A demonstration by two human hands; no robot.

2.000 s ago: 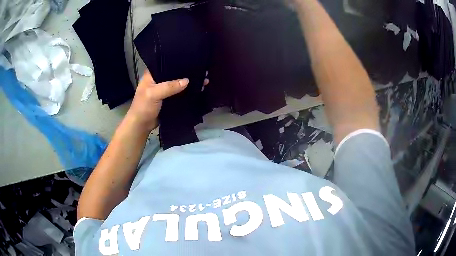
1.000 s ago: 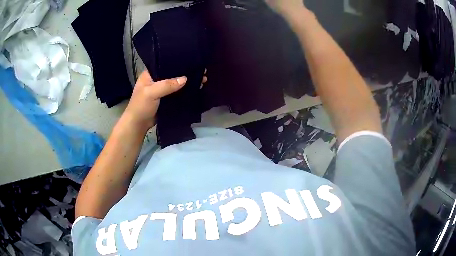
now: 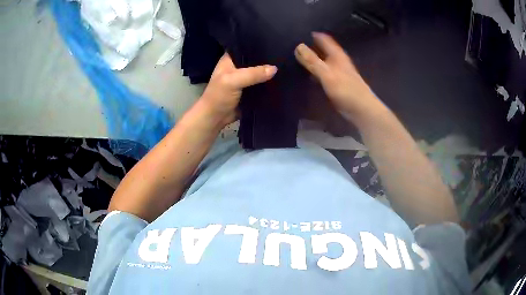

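Observation:
My left hand [image 3: 230,86] grips a thick stack of dark cut pieces [image 3: 270,118], thumb on top and fingers hidden underneath. The stack's lower end hangs towards my shirt. My right hand [image 3: 331,72] is just right of the stack, slightly blurred, with thumb and fingers apart. Whether its fingertips touch the dark cloth or hold a piece cannot be told. More dark cut panels [image 3: 438,86] lie on the table to the right, their edges hard to make out.
Crumpled white scraps [image 3: 124,29] and blue plastic film [image 3: 106,86] lie on the pale table [image 3: 34,92] at left. Another dark stack [image 3: 196,49] lies beside my left hand. Fabric waste [image 3: 46,201] is heaped below the table edge at left, with more at right.
The view has shifted, so table things sit further right. My right hand has come back from the far side of the table to near the held stack. My left hand keeps its grip.

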